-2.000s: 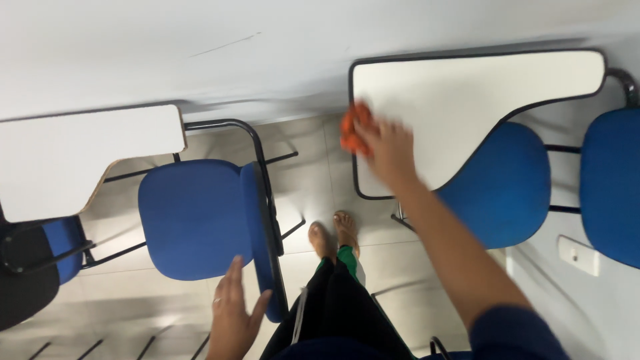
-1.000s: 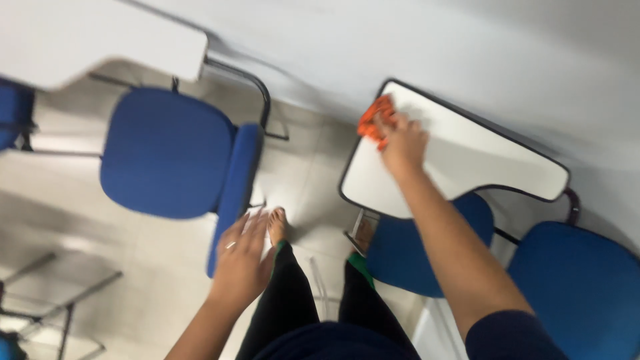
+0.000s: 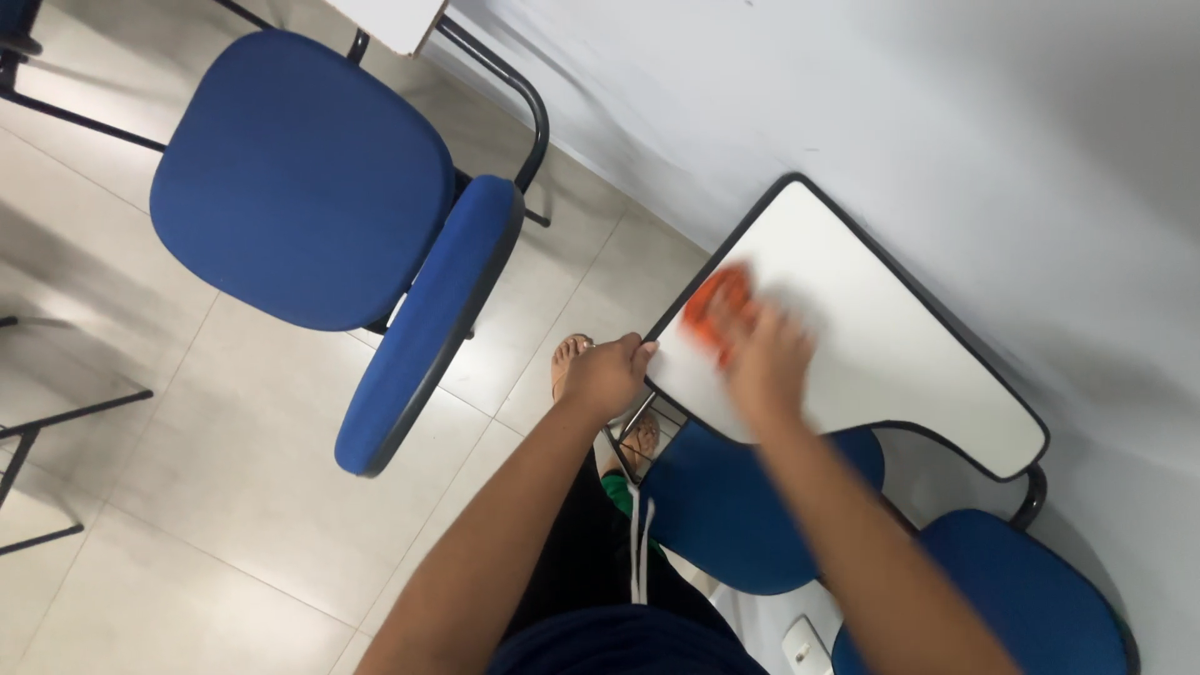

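Note:
My right hand (image 3: pixel 771 361), blurred, presses an orange cloth (image 3: pixel 720 311) on the white writing tablet (image 3: pixel 872 328) of a tablet-arm chair. The tablet has a black edge band. At the tablet's left corner, my left hand (image 3: pixel 607 375) grips the edge, its thumb near the top face and its other fingers partly hidden. Below the tablet is the chair's blue seat (image 3: pixel 741 511), partly covered by the tablet and my right forearm.
A second chair's blue seat (image 3: pixel 300 178) and backrest (image 3: pixel 431 323) stand at the left, with a white tablet (image 3: pixel 394 19) above. The pale wall (image 3: pixel 844 84) runs along the right. A wall socket (image 3: pixel 806 647) and another blue chair part (image 3: pixel 1022 600) are at the lower right.
My left hand has moved from beside the other chair's backrest to the tablet's edge. My right hand stays on the tablet with the orange cloth. The view has turned.

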